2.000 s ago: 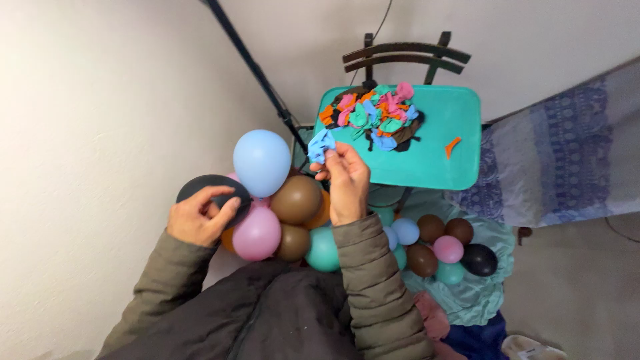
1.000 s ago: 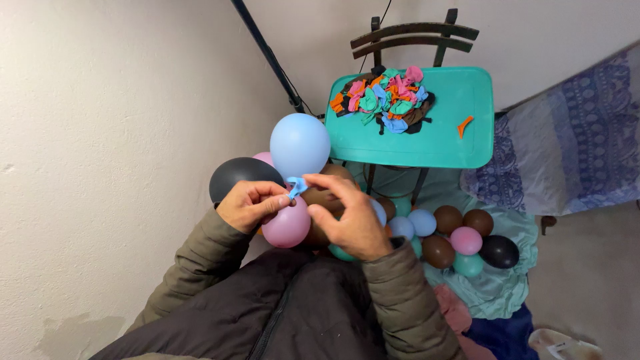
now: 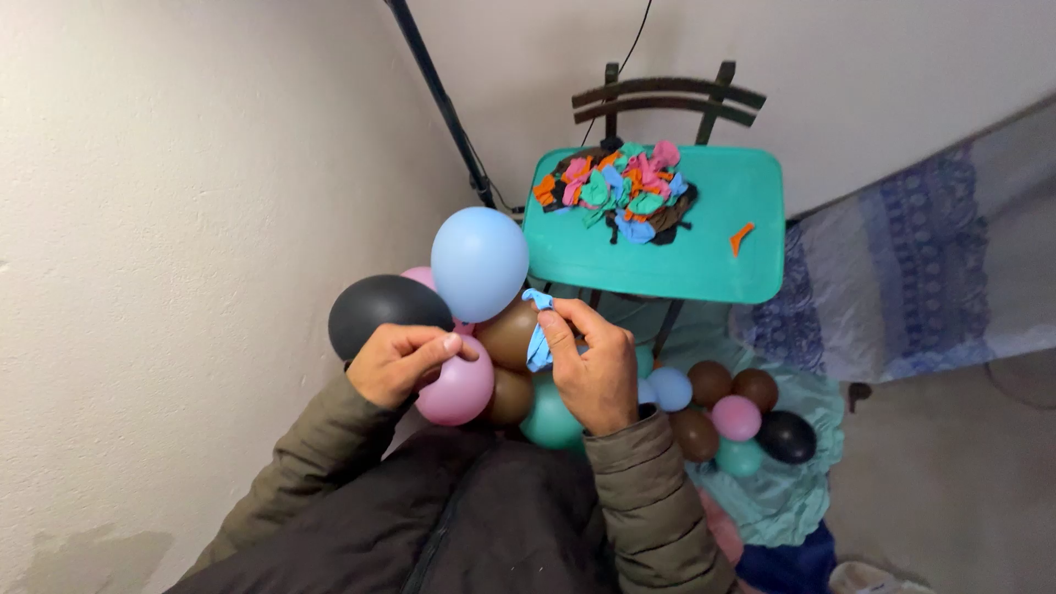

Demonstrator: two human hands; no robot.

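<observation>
My right hand (image 3: 596, 363) pinches a limp, uninflated light blue balloon (image 3: 540, 345) between thumb and fingers. To its left, my left hand (image 3: 404, 363) has thumb and forefinger pressed together in front of an inflated pink balloon (image 3: 458, 392); whether anything thin is between them I cannot tell. Around the hands is a cluster of inflated balloons: a light blue one (image 3: 479, 264) on top, a black one (image 3: 384, 318) at the left, brown ones (image 3: 507, 334) behind, and a teal one (image 3: 553, 412) below my right hand.
A teal tray (image 3: 718, 276) on a dark chair (image 3: 668, 91) bears a heap of uninflated balloons (image 3: 619, 190) and a single orange one (image 3: 741, 239). More inflated balloons (image 3: 736, 418) lie on a pale green cloth (image 3: 792, 503). A black pole (image 3: 433, 87) stands beside the wall (image 3: 206, 206).
My hands were together at the uninflated blue balloon one second ago and are now apart, with the balloon in my right hand. Two seconds ago my left hand was at the black balloon.
</observation>
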